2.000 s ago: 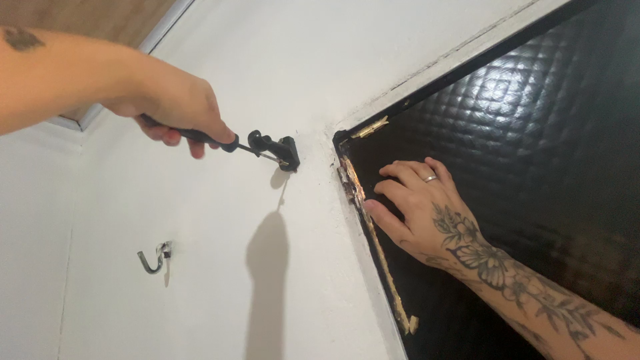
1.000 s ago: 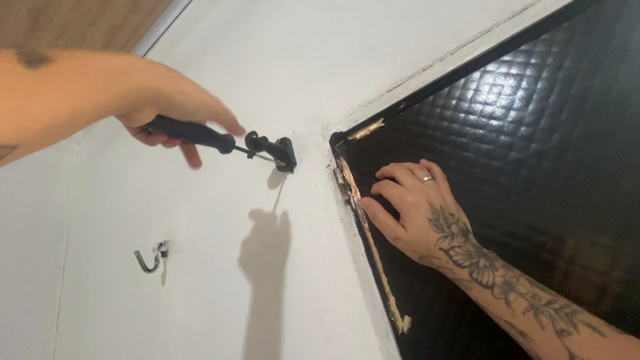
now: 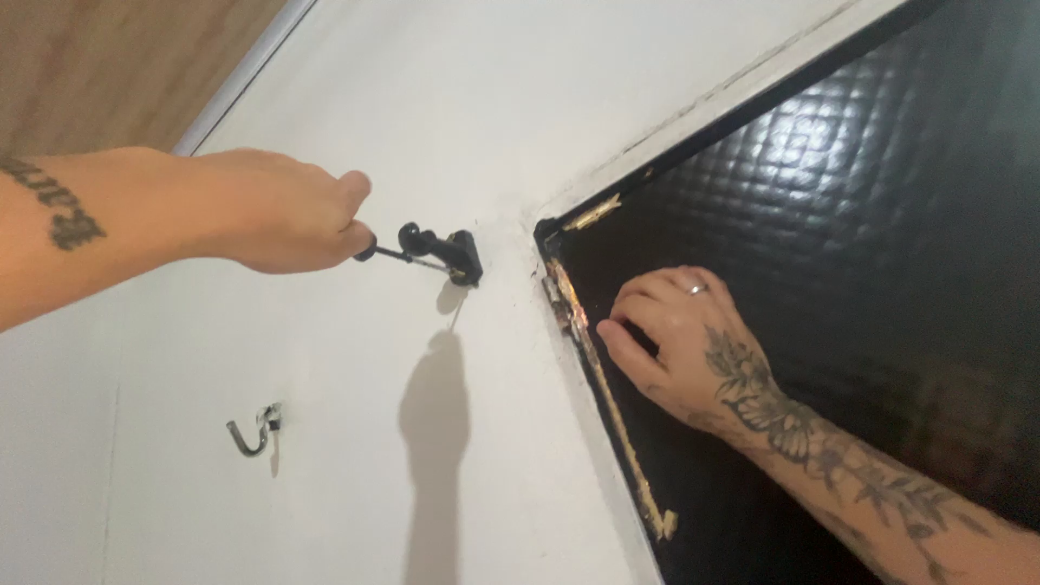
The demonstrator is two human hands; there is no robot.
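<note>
My left hand [image 3: 276, 211] is closed around the handle of a screwdriver [image 3: 394, 254], most of the handle hidden in the fist. The thin shaft points right, its tip at the base of a black wall bracket [image 3: 443, 250] with a rounded, hook-like arm, fixed to the white wall [image 3: 349, 349]. My right hand [image 3: 682, 349], with a ring on one finger, lies against a glossy black panel [image 3: 853, 309], fingers bent and holding nothing. It is just right of the panel's edge, where a strip of splintered, yellowish material [image 3: 621, 431] shows.
A metal hook [image 3: 252, 439] sticks out of the wall at lower left. Next to my right hand, a small damaged metal piece [image 3: 558, 305] sits at the panel's edge. Pale trim [image 3: 244, 73] borders a wood-look surface [image 3: 106, 73] at upper left.
My left hand has turned around the screwdriver handle, which showed more fully before and is now mostly covered. The right hand stays on the panel, its fingers a little more bent.
</note>
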